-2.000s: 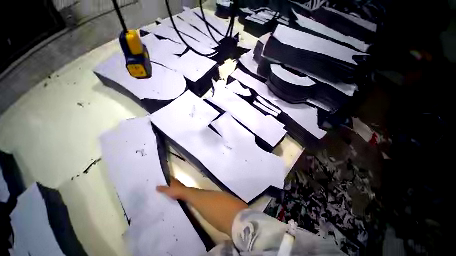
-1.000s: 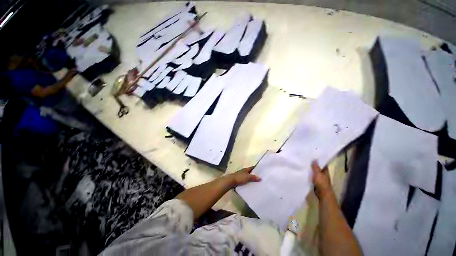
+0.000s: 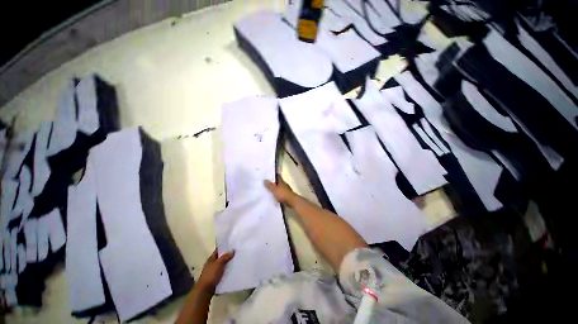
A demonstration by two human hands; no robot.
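A long dark bundle with a white paper top [image 3: 250,171] lies on the cream table in front of me, its near end close to my body. My left hand [image 3: 218,269] is at its near left edge, thumb on the paper and fingers out of sight at the side. My right hand [image 3: 279,192] is at its right edge about midway, thumb side on the paper and the other fingers down along the side. Both hands are bare and grip the bundle's edges.
Another large bundle [image 3: 361,171] lies right of it, with more stacks beyond. A two-part bundle [image 3: 127,215] and small pieces [image 3: 38,240] lie left. A yellow-black device [image 3: 308,22] hangs at the top. Scraps [image 3: 462,259] cover the floor at right.
The view has swung back right from the left part of the table. Both hands remain on the same bundle, and my right hand still holds its right edge. The left hand now sits nearer my body.
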